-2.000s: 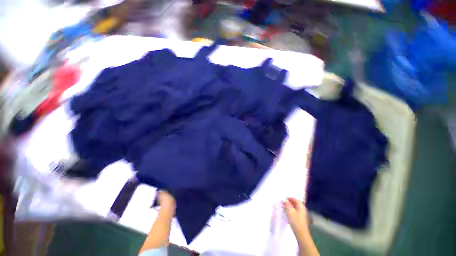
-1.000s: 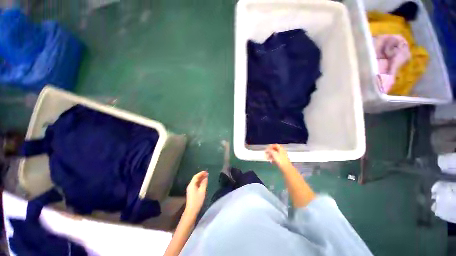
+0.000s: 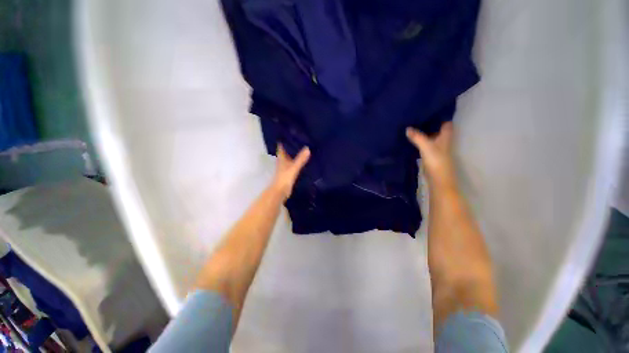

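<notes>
A stack of dark navy garments (image 3: 358,103) lies inside the large white bin (image 3: 186,138), running off the top edge of the picture. A thin white line shows near its lower end. My left hand (image 3: 291,169) is at the left side of the stack, thumb on top and the other fingers hidden at its edge. My right hand (image 3: 434,146) is at the right side, thumb and fingers spread around the edge, fingertips partly hidden by the cloth. Both hands hold the stack between them.
The white bin's walls rise on both sides of my arms. At the lower left is the cream plastic bin (image 3: 48,265) with navy cloth (image 3: 45,293) by it. Something blue (image 3: 15,103) stands at the far left. Green floor (image 3: 58,76) shows beyond the bin.
I have leaned in over the large white bin, which now fills the view. Both hands have reached in and taken hold of the navy stack. The cream bin has moved to the lower left.
</notes>
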